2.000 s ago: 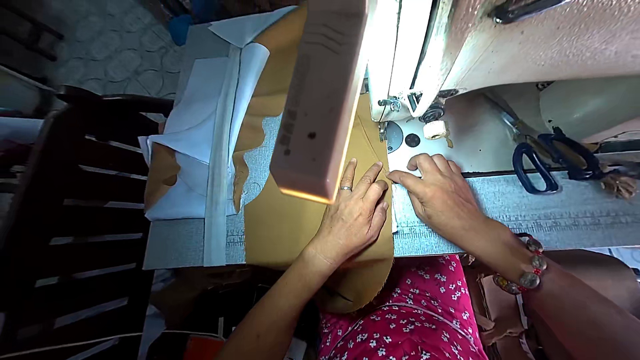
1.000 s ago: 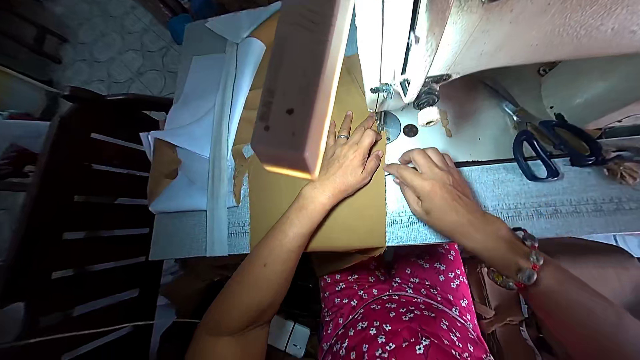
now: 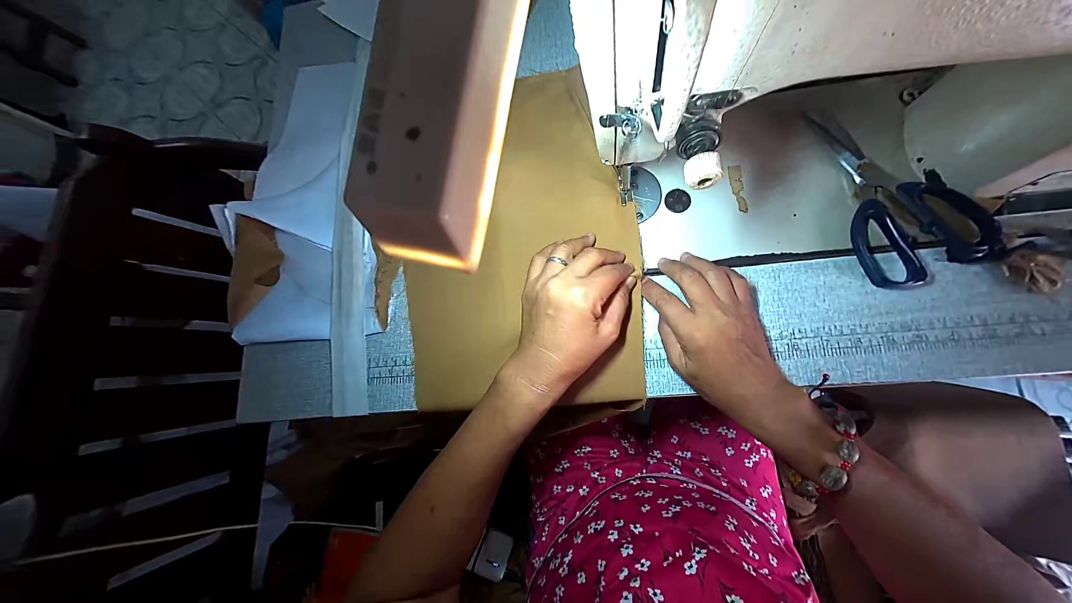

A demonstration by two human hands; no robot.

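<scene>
A mustard-brown fabric piece (image 3: 469, 335) lies across the sewing table, its right edge running up to the presser foot (image 3: 625, 186) of a sewing machine (image 3: 804, 38). My left hand (image 3: 578, 310), with a ring on one finger, rests on the cloth, thumb and index finger pinching its right edge. Close by, my right hand (image 3: 708, 322) reaches that same edge from the right with thumb and index fingertips; whether they grip it is unclear. Both hands are below the needle area. A pale lamp or box-like housing (image 3: 427, 126) hides part of the cloth.
Dark-handled scissors (image 3: 888, 243) lie on the machine bed at right, near a small fabric scrap (image 3: 737, 188). White and brown cut pieces (image 3: 293, 209) are piled at left. A measuring scale (image 3: 871, 339) runs along the table's front. A dark slatted wooden chair (image 3: 159, 327) stands at left.
The brown cloth's curved lower end, seen two seconds ago, no longer shows; a straight lower edge does. My left hand has moved from near the presser foot down along the cloth's right edge.
</scene>
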